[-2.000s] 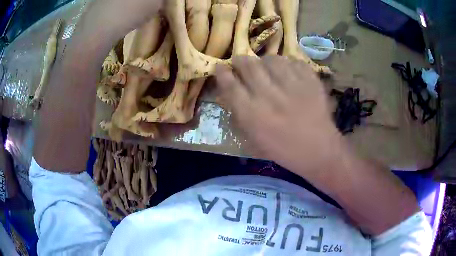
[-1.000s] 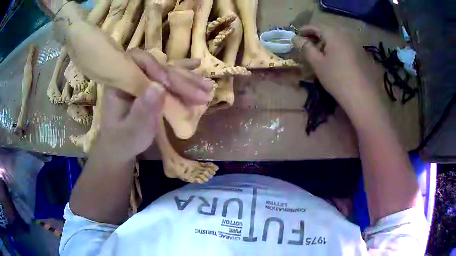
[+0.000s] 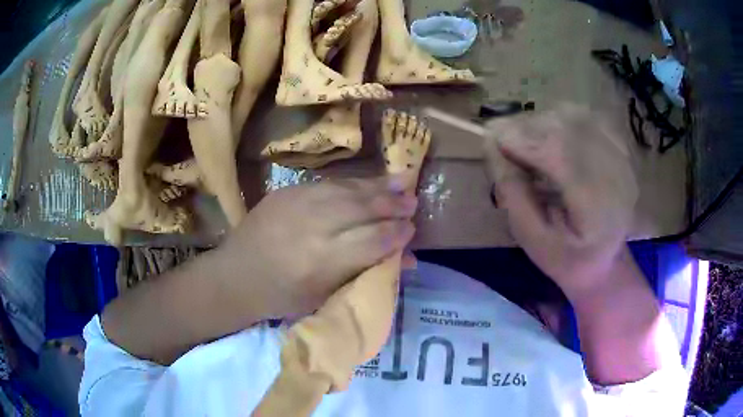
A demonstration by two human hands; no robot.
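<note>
My left hand is closed around the ankle of a tan-yellow model leg. The leg slants from the lower middle up to the right, its foot over the table with toes pointing away from me. My right hand, blurred, grips a thin pale glue stick whose tip is just right of the toes, apart from them. Small dark marks show on the foot. The shallow white glue dish stands beyond the foot. My right hand mostly hides the near strap heap; a black bit shows above it.
Piled model legs cover the left and middle of the cardboard table. One thin tan piece lies at the far left. A second black strap heap lies beside a white scrap at the right. Blue crates are below the table edge.
My left hand has swung the held leg round, so its foot now points away over the table. My right hand has come from the dish towards the foot with the glue stick.
</note>
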